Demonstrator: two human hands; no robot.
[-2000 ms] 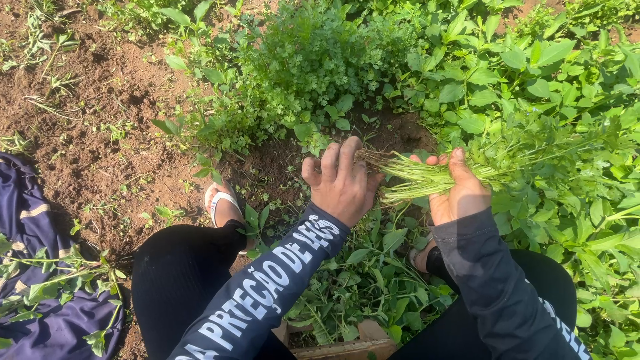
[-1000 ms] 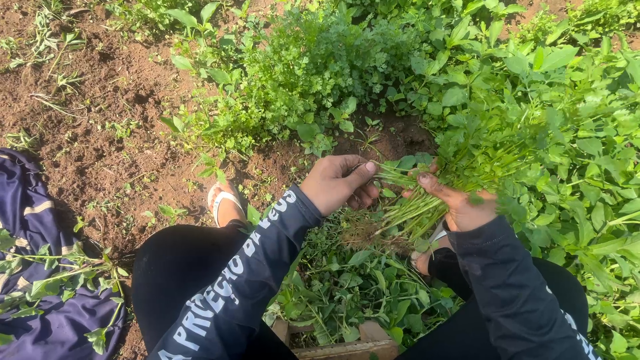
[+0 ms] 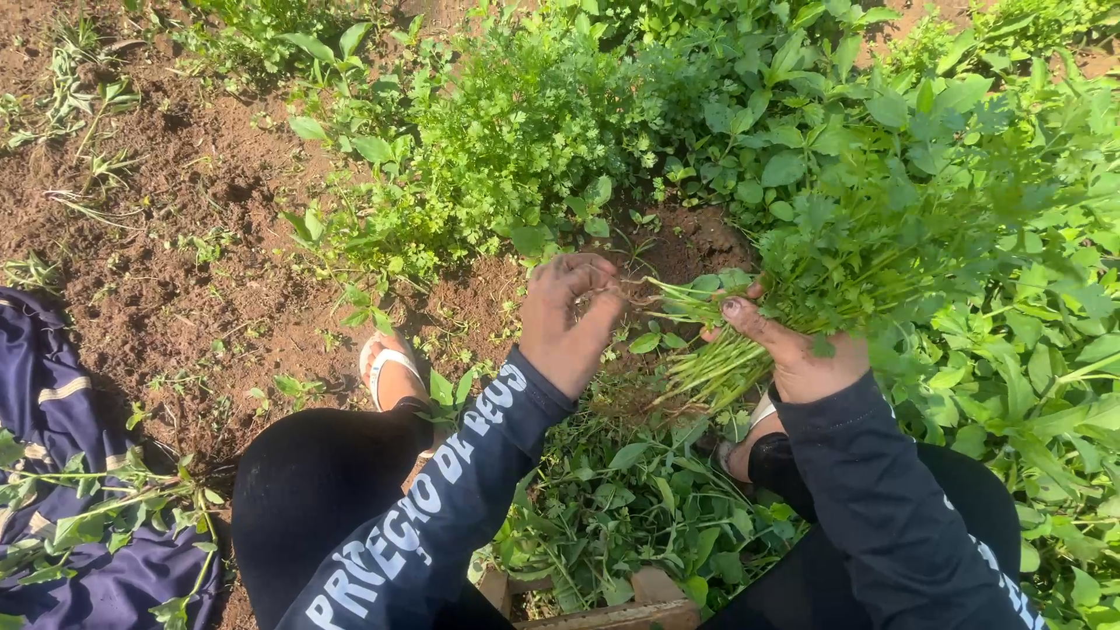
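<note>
My right hand (image 3: pixel 801 346) is closed around a bunch of leafy herb, apparently cilantro (image 3: pixel 849 262); its leaves point up and right, and its pale stems and thin roots point left. At the root tips is my left hand (image 3: pixel 573 315), with thumb and fingertips curled close together; whether a root is pinched between them is not clear. Below the bunch's roots lies a pile of loose green weeds (image 3: pixel 647 499), between my legs. A growing clump of the same kind of herb (image 3: pixel 534 131) stands beyond my hands.
Bare reddish soil (image 3: pixel 201 306) with small sprouts spreads to the left. A dark blue cloth (image 3: pixel 114 569) with pulled plants on it lies at the lower left. Broad-leaved plants (image 3: pixel 1067 411) grow thickly on the right. A wooden edge (image 3: pixel 639 612) shows at the bottom, between my knees.
The bunch in my right hand has tilted, its roots now lower than two seconds ago, and its stems have fanned apart. My left hand has shifted slightly and stays by the roots.
</note>
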